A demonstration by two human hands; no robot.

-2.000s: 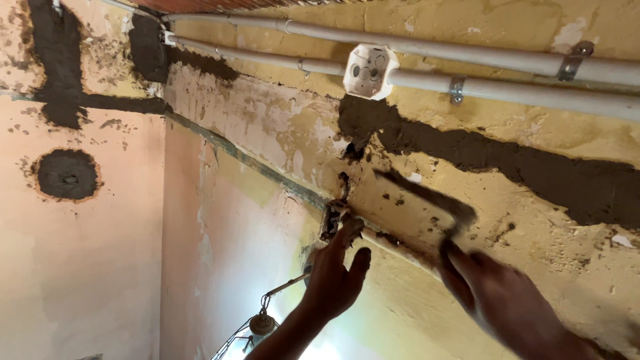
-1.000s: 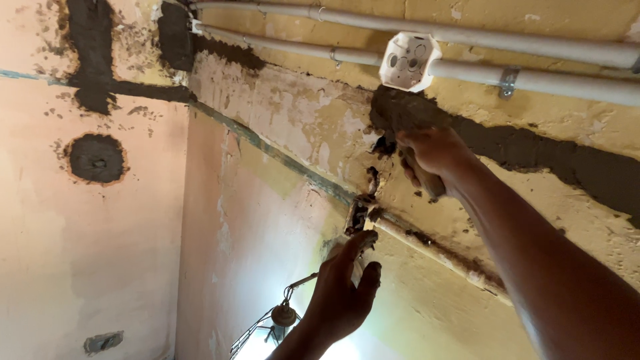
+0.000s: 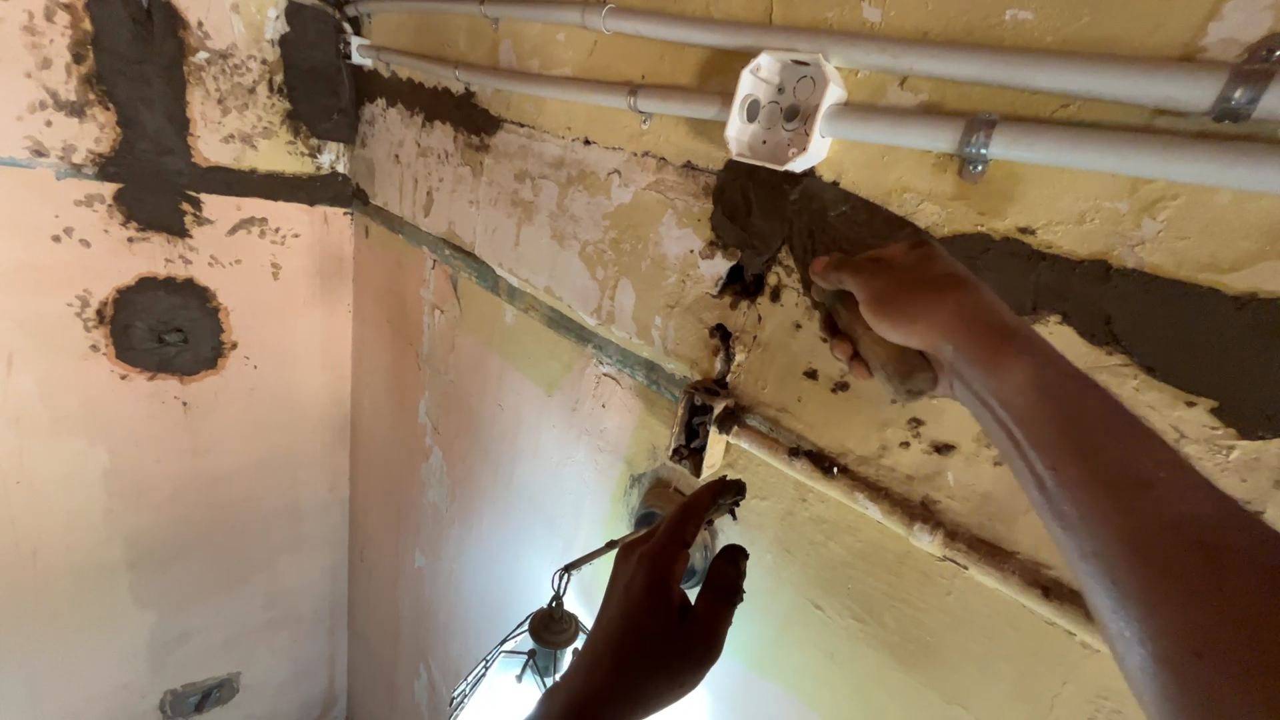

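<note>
My right hand (image 3: 880, 310) grips the handle of a mortar-coated trowel (image 3: 850, 225), its blade against the dark wet mortar just below a white octagonal junction box (image 3: 785, 110). A ragged hole (image 3: 742, 280) shows in the wall left of the trowel. Lower down, my left hand (image 3: 675, 590) is raised with fingers apart and dark mortar on the fingertips; no object shows in it. Above its fingertips is an open recessed box (image 3: 697, 425) in the wall, with dark stuff inside. A dark mortar band (image 3: 1130, 310) runs right from the trowel.
Two white conduits (image 3: 1100, 145) with metal clamps cross the top. An old pipe (image 3: 900, 520) runs down right from the recessed box. A lit wire-frame lamp (image 3: 553, 628) hangs beside my left forearm. The left wall bears a round mortar patch (image 3: 170, 328) and a small recessed box (image 3: 200, 695).
My right hand has moved up with the trowel, from right of the recessed box to the mortar under the junction box. My left hand has come down from the recessed box.
</note>
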